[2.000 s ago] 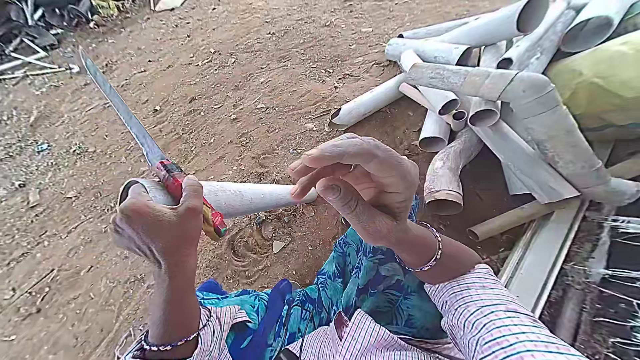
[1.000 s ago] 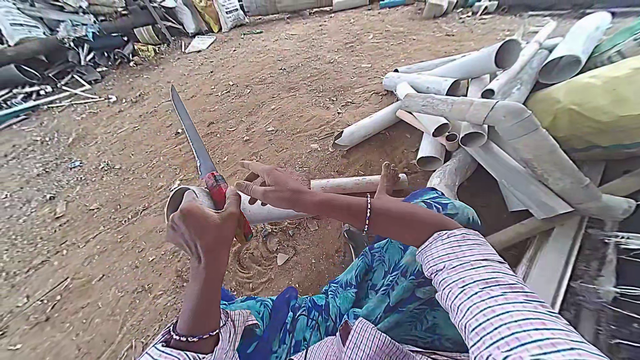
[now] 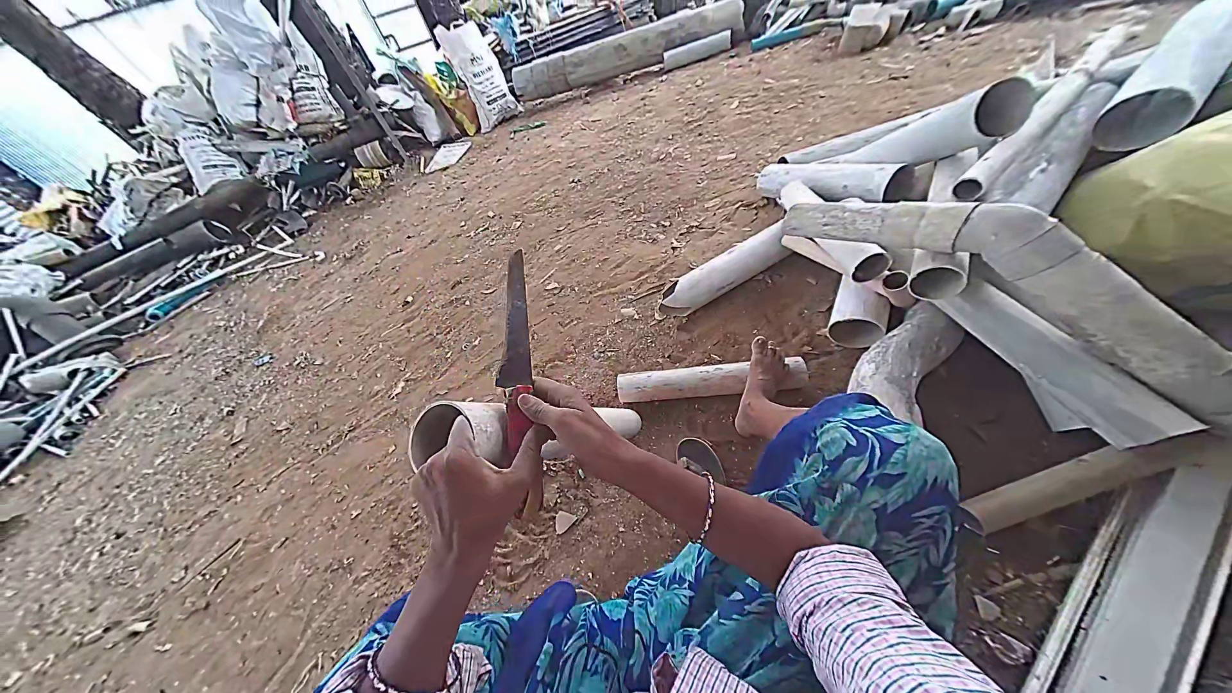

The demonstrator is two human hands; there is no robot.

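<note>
A hand saw (image 3: 517, 337) with a red handle stands blade up before me. My left hand (image 3: 472, 491) is closed around the lower part of its handle. My right hand (image 3: 573, 423) holds the upper handle near the blade, thumb on the near side. Just behind both hands a short, wide white plastic pipe (image 3: 443, 423) lies with its open end to the left; whether my left hand touches it I cannot tell. A narrower white pipe end (image 3: 616, 422) shows to the right of my right hand.
A thin white pipe (image 3: 674, 383) lies by my bare foot (image 3: 762, 385), near a sandal (image 3: 701, 455). Cut white pipes (image 3: 1039, 260) are heaped at right beside a yellow-green sack (image 3: 1155, 202). Scrap pipes (image 3: 173, 250) and white sacks (image 3: 476, 77) are at the back left.
My right hand has come from open in the air onto the saw handle. The blade has swung from leaning left to nearly upright. A bare foot now shows beside the thin pipe. The view has tilted up.
</note>
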